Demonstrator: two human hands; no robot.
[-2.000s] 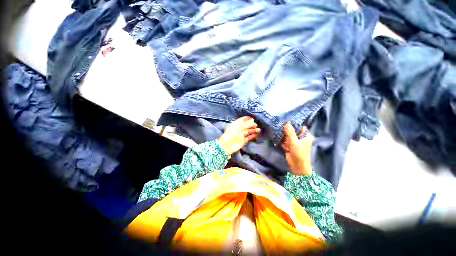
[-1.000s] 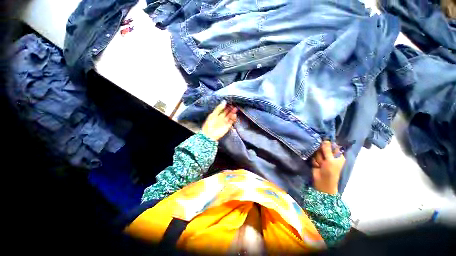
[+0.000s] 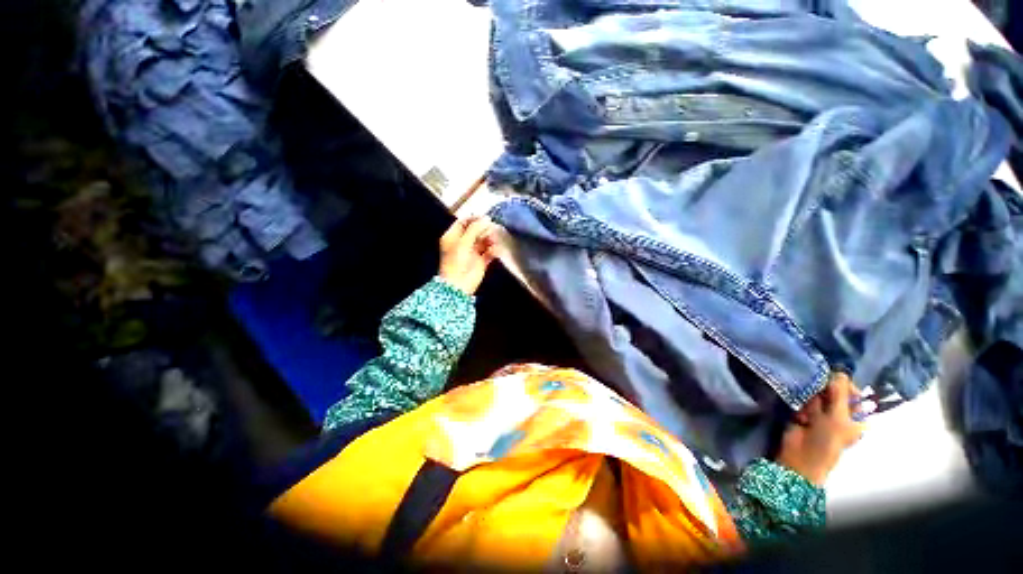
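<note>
A faded blue denim shirt [image 3: 718, 213] lies spread over the white table in front of me. My left hand [image 3: 467, 249] pinches the left end of a thick stitched edge, near the table's front edge. My right hand [image 3: 825, 426] holds the lower right corner of the same stitched band [image 3: 718, 308]. The band is stretched slantwise between my hands. A small pale tool-like thing [image 3: 873, 401] sticks out at my right hand; most of it is hidden.
The white table [image 3: 409, 84] shows at upper left and lower right. More denim [image 3: 998, 269] lies at the right. A crumpled blue heap [image 3: 196, 135] is at the left, with a blue bin [image 3: 286, 325] below and a dim olive-brown heap [image 3: 107, 241] beyond.
My hands have moved apart, the right one rightward and down, stretching the band between them. The view has shifted, so the table and cloth sit differently and more of the left floor shows.
</note>
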